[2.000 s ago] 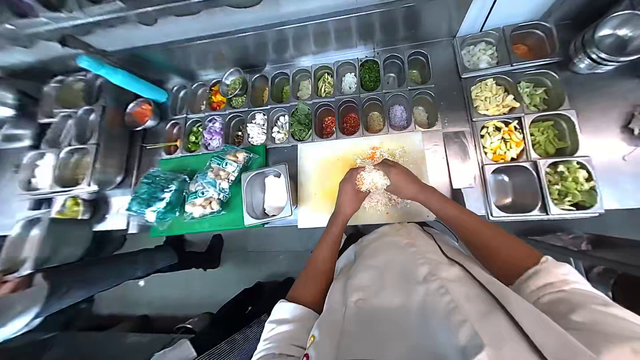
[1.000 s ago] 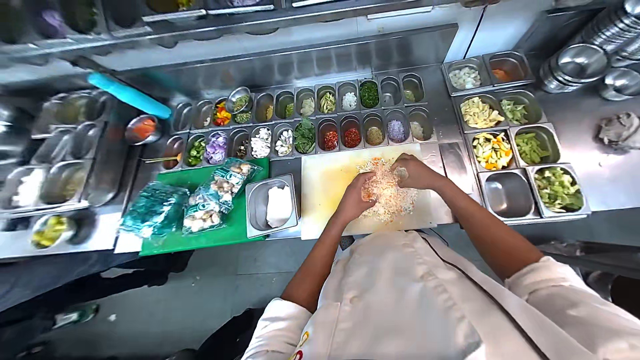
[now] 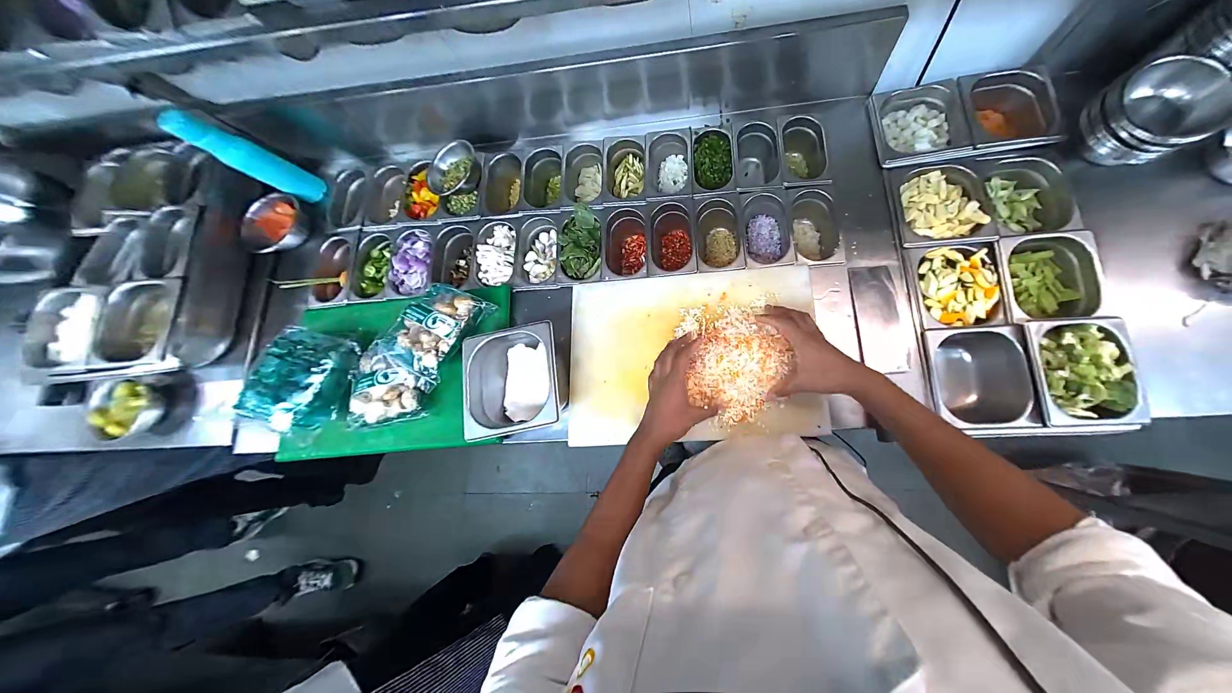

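Note:
A mound of orange and white crumbs (image 3: 739,366), perhaps breadcrumbs, lies on the right half of a white cutting board (image 3: 611,385) with yellow stains. My left hand (image 3: 677,387) cups the mound's left side, fingers spread. On its right side rests my right hand (image 3: 807,351), fingers curved against the crumbs. Whether either hand has crumbs gripped in it, I cannot tell. Loose crumbs are scattered around the mound, mostly toward the board's back edge.
Steel pans of chopped vegetables and spices (image 3: 675,248) line the counter behind the board. At left, a steel pan (image 3: 478,385) with a white block stands by a green cutting board (image 3: 448,423) with bagged mushrooms (image 3: 385,395). More vegetable pans (image 3: 1039,284) stand at right. A person's shoe shows lower left.
Both hands have stayed at the crumbs. Two seconds ago they were close together; now they are apart on either side of the mound, which lies more gathered than one second ago.

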